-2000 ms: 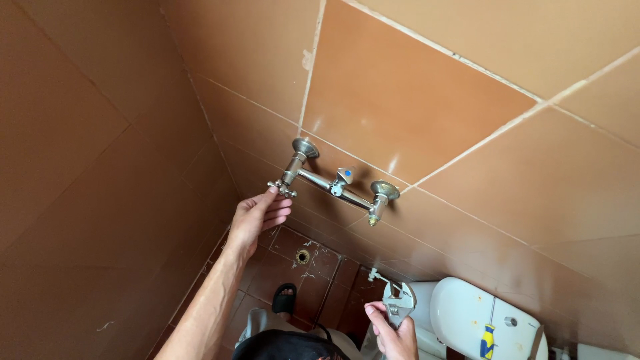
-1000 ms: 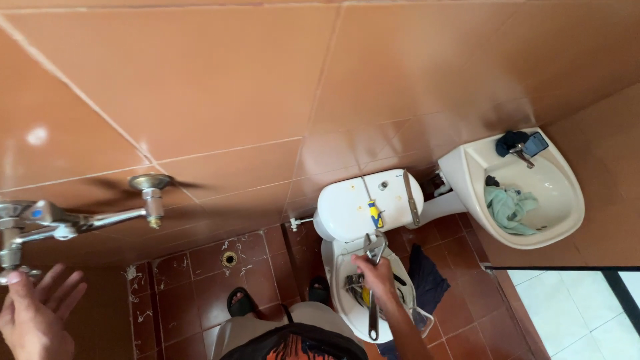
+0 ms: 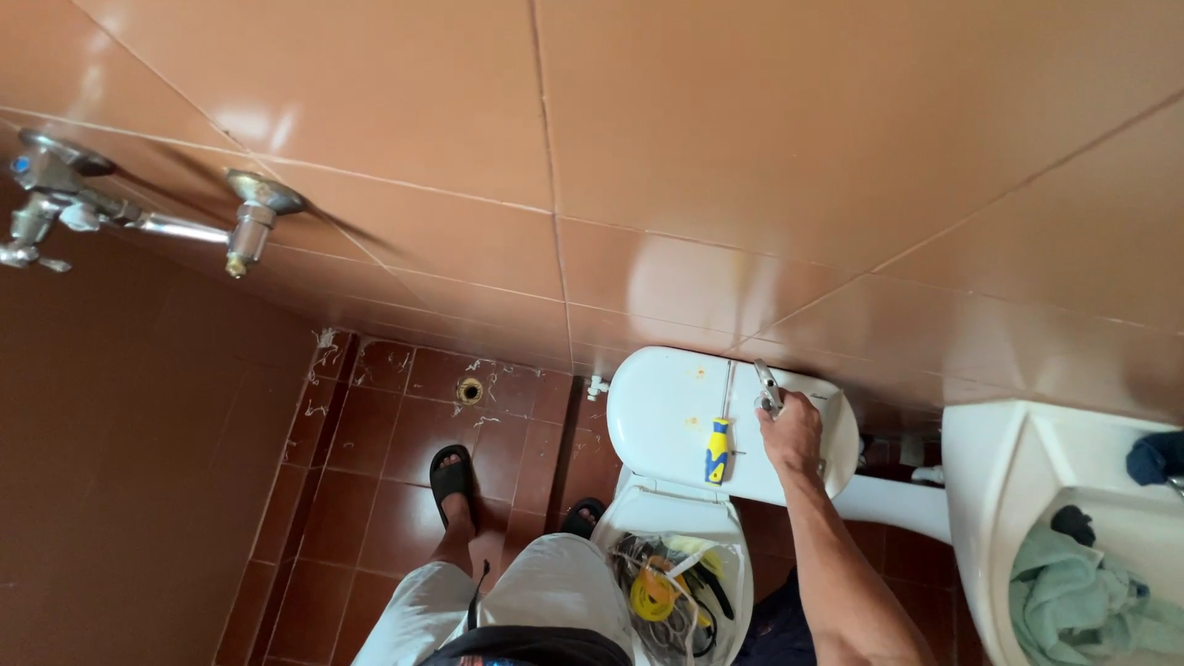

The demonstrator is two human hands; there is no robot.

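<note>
My right hand [image 3: 794, 433] is over the right part of the white toilet tank lid [image 3: 652, 407], around a metal wrench [image 3: 767, 381] whose end shows past my fingers. Left of the hand, a screwdriver with a yellow and blue handle [image 3: 717, 451] lies on the lid. My left hand is out of view. At the upper left, a chrome wall-mounted mixer tap [image 3: 185, 228] is fixed to the tiles; its right-hand fitting [image 3: 247, 242] points down with a brass-coloured end.
A clear bag of tools and yellow tape [image 3: 659, 597] rests on the toilet. To the right stands a white washbasin [image 3: 985, 462] with a green cloth [image 3: 1064, 583] in it. A round floor drain [image 3: 470, 390] and a raised tiled ledge [image 3: 541, 444] are below the wall.
My right hand has moved with the wrench from above the toilet bowl to the tank lid. My left hand, earlier by the tap, has gone out of view. The view has swung right.
</note>
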